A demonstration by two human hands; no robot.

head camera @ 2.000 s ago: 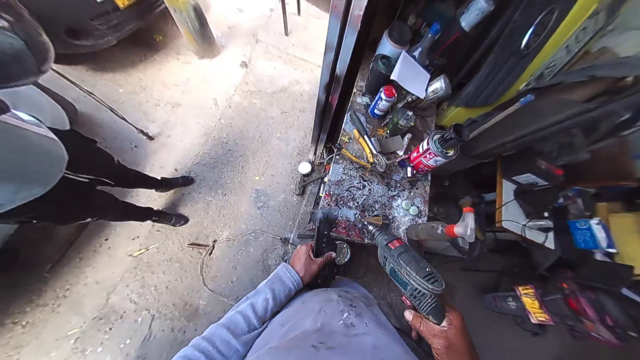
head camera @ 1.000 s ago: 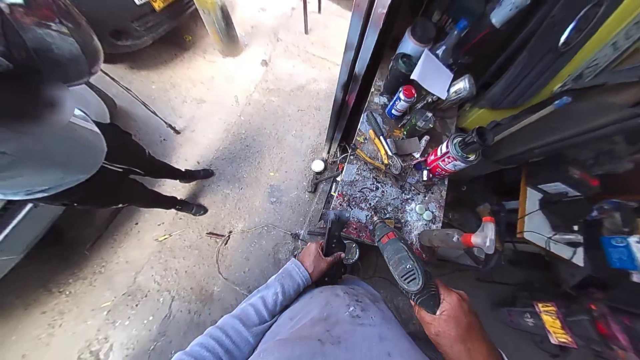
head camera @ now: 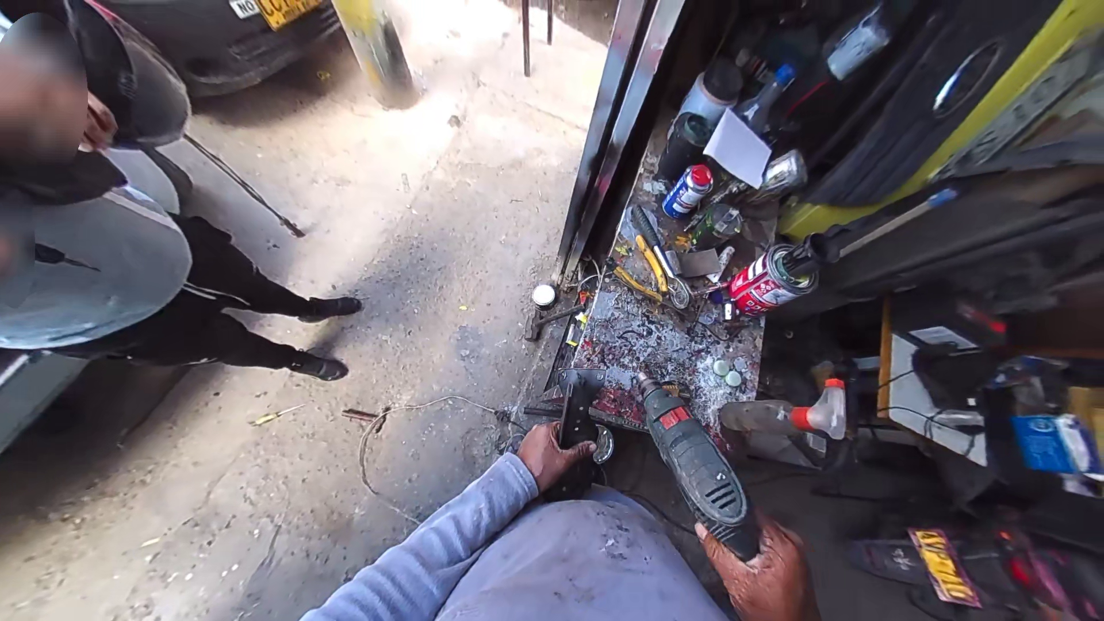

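My left hand (head camera: 556, 455) grips a flat black bracket-like part with holes (head camera: 576, 414) against the near edge of the paint-spattered bench (head camera: 638, 341). In my right hand (head camera: 759, 565) is the rear end of a grey and red power drill (head camera: 697, 461), whose tip points at the bench just right of the black part, apart from it. Whether the drill is running cannot be told. Yellow-handled pliers (head camera: 651, 266), a red paint can (head camera: 763, 283) and a blue spray can (head camera: 687, 191) are farther back on the bench. Two small round pale objects (head camera: 726, 373) lie near the drill.
A spray bottle with a red and white head (head camera: 819, 410) is right of the drill. A hammer (head camera: 550, 321) and a white-lidded jar (head camera: 543, 296) are by the bench's left side. A cable (head camera: 366, 448) loops over the floor. Another person (head camera: 250, 319) stands at the left, near a parked car (head camera: 250, 43).
The drill in my right hand has swung to a steeper angle, its tip now closer to the black part than one second ago. My left hand keeps its hold. The other person's upper body has shifted.
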